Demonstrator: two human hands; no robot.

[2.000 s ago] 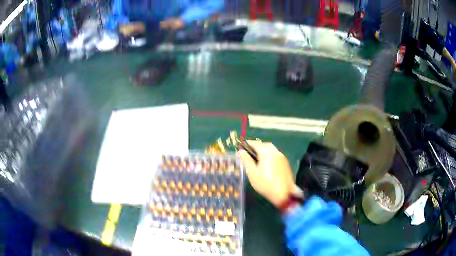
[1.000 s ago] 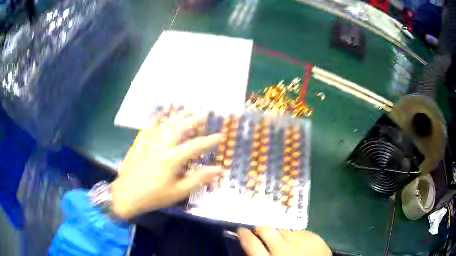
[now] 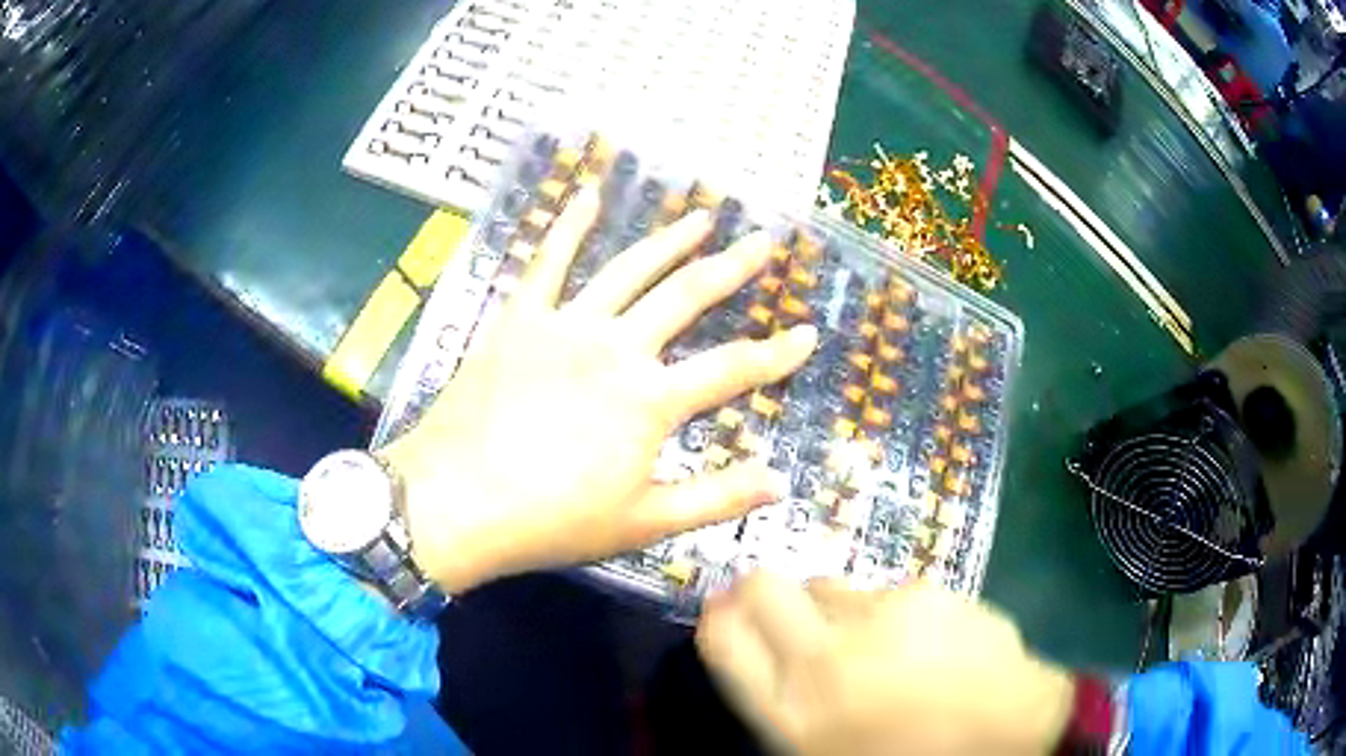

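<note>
A clear blister tray [image 3: 1010,377] with rows of small orange-and-dark parts lies tilted at the bench's near edge. My left hand [image 3: 576,406], with a watch at the wrist, lies flat over its left and middle part, fingers spread, and hides several pockets. My right hand [image 3: 886,665] is blurred, fingers curled, at the tray's near edge. Whether it grips the edge or holds something thin is hidden. A white tray [image 3: 650,74] with rows of small dark marks lies behind, partly under the clear tray's far edge.
A loose pile of gold-orange scraps [image 3: 923,214] lies beside the red line. Pale strips [image 3: 1107,244] lie right of it. A round-grilled fan [image 3: 1169,513], a tan funnel [image 3: 1292,406] and a tape roll [image 3: 1213,620] stand at the right. Yellow tape [image 3: 391,313] marks the left bench edge.
Over the frames my left hand has come onto the clear tray and its fingers have spread wider. My right hand has moved from the scraps to the tray's near edge. The view has shifted and turned.
</note>
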